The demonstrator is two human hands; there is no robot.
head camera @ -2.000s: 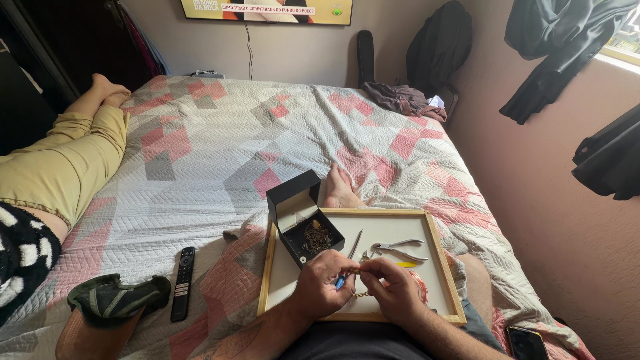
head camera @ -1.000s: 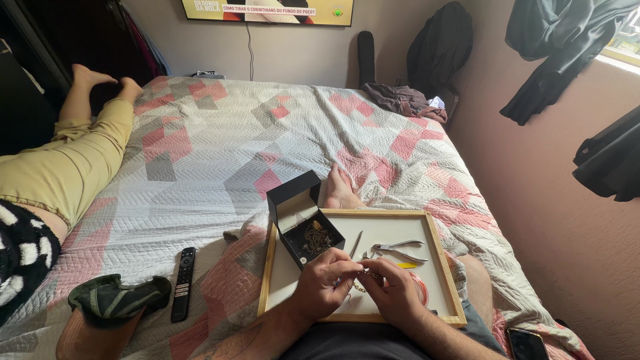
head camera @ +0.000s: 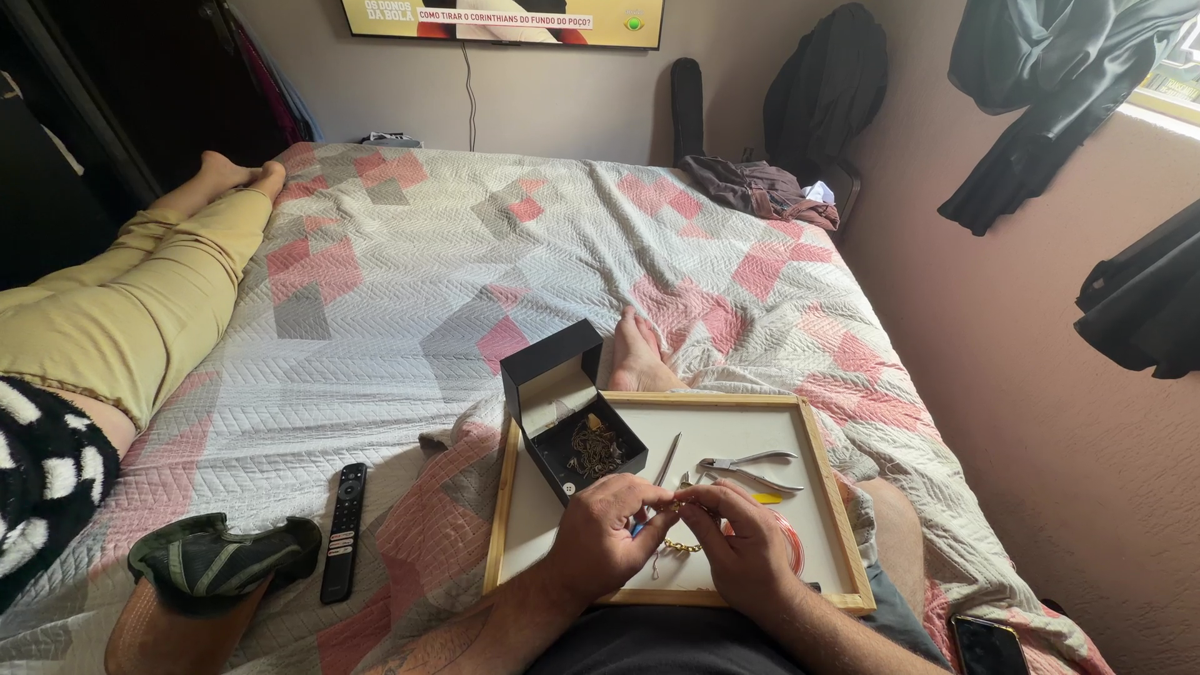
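My left hand (head camera: pixel 607 530) and my right hand (head camera: pixel 741 539) meet over a wood-framed white board (head camera: pixel 494 544) on my lap. Their fingertips pinch a gold-coloured chain (head camera: pixel 682 546), part of which hangs between them. A blue-handled tool (head camera: pixel 641 527) is partly hidden in my left fingers. Just beyond my hands lie metal nippers (head camera: pixel 750 464), a thin pointed metal tool (head camera: pixel 669 459) and a small yellow item (head camera: pixel 767 499). A coil of reddish wire or cord (head camera: pixel 795 548) is partly under my right hand. At the board's back left, an open black box (head camera: pixel 553 375) holds tangled chains (head camera: pixel 595 448).
The board rests over a patchwork quilt (head camera: pixel 412 281) on a bed. To the left are a remote control (head camera: pixel 344 534), a cap (head camera: pixel 216 562) and another person's legs (head camera: pixel 159 300). A bare foot (head camera: pixel 640 354) is beyond the board. A phone (head camera: pixel 989 645) lies at lower right.
The other person's feet, raised and apart a second ago, are now lower and together. My hands remain over the board, with small shifts of the fingers.
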